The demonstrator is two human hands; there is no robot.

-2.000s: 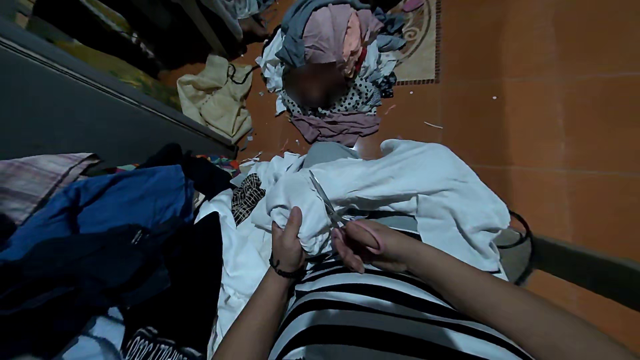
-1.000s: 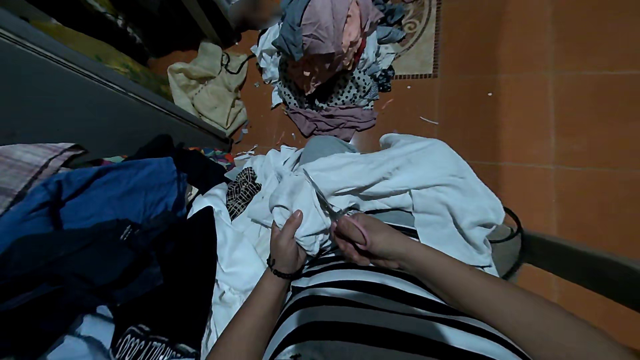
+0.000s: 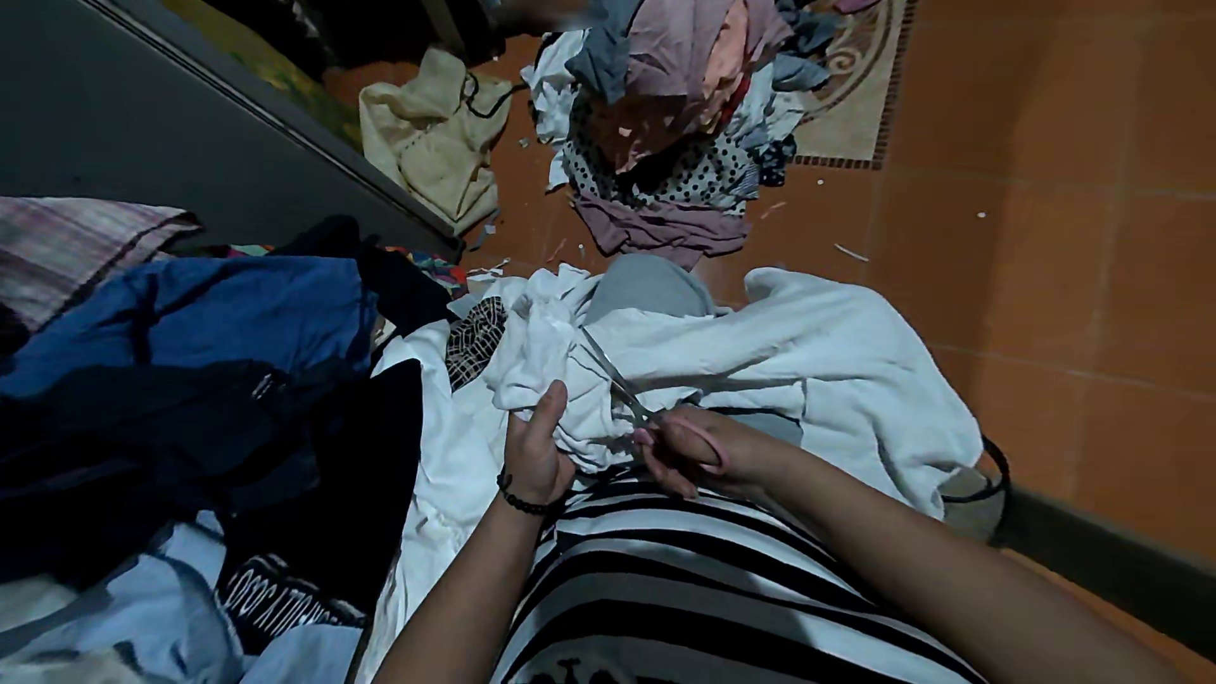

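Note:
A large white cloth point(image 3: 836, 351) lies across my lap, with a bunched part at its left side. My left hand point(image 3: 540, 451), a dark bead bracelet at its wrist, grips that bunched part with the thumb on top. My right hand point(image 3: 698, 451) holds scissors point(image 3: 622, 385) with pink handle loops. Their metal blades point up and left and lie against the white cloth, close to the left hand. Whether the blades are apart is hard to tell.
At the left lie a blue garment point(image 3: 247, 309), black clothes point(image 3: 323, 475) and a plaid cloth point(image 3: 85, 247). Ahead on the tiled floor are a heap of mixed clothes point(image 3: 665, 223), a cream cloth bag point(image 3: 427, 142), a patterned mat point(image 3: 860, 114) and small scraps.
Both hands stay at the bunched part of the white cloth, with the scissors in the right hand. A dark blurred shape over the floor heap two seconds ago is gone from there.

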